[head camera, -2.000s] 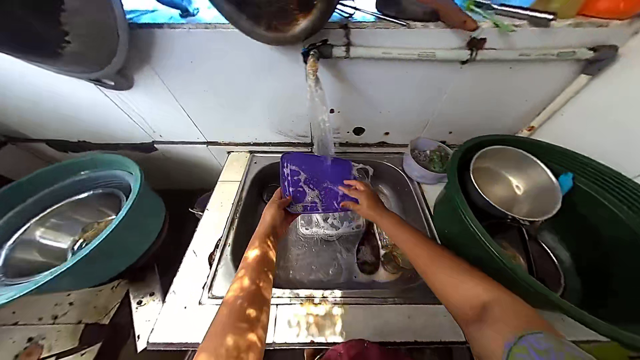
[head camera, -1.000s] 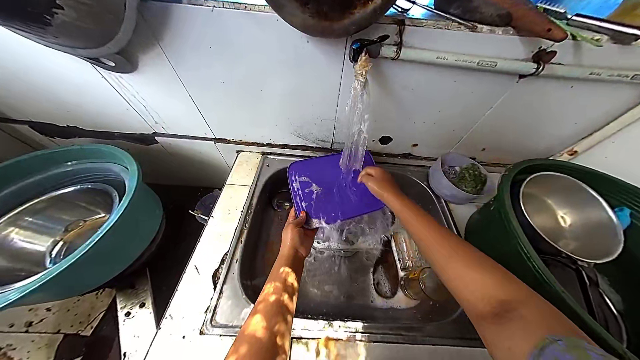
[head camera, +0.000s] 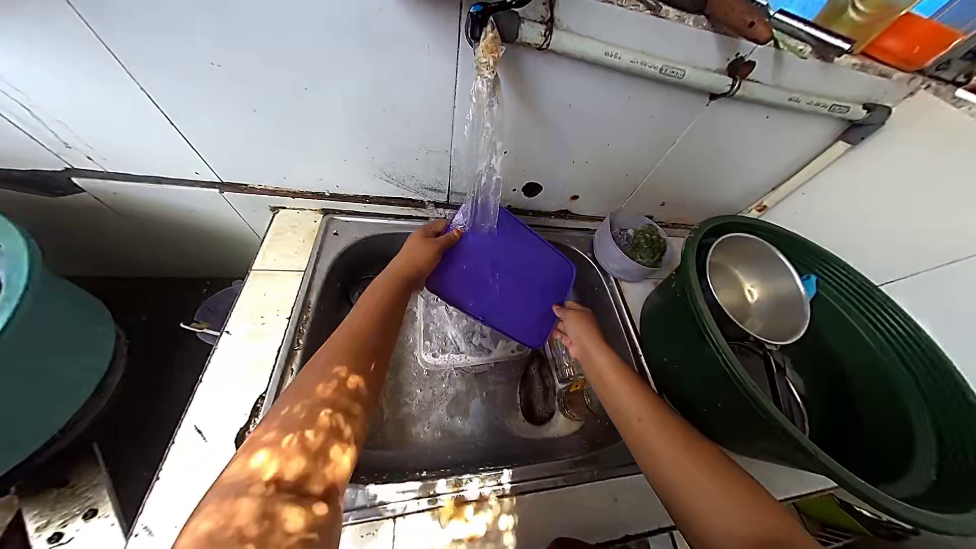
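A flat purple plastic lid (head camera: 503, 278) is held between my hands over the metal sink (head camera: 450, 450). My left hand (head camera: 428, 248) grips its upper left edge, and my right hand (head camera: 576, 328) pinches its lower right corner. Water (head camera: 484, 152) runs from the tap (head camera: 492, 19) onto the lid's upper part. Below it, a clear plastic container (head camera: 465, 343) with suds lies in the basin. A dark oval object (head camera: 537, 389) and a glass jar (head camera: 576, 398) lie near the basin's right side, close beneath my right hand.
Right of the sink stands a large green tub (head camera: 679, 343) holding a metal pot (head camera: 759, 288). A small pale bowl (head camera: 621, 255) with a green scouring pad is at the back right corner. A teal tub (head camera: 53, 366) stands at the far left. A PVC pipe (head camera: 633, 65) crosses the wall.
The lid has lost its white suds and is turned differently under the water. My left hand has gone from its lower left to its upper left edge; my right hand now holds its lower right corner.
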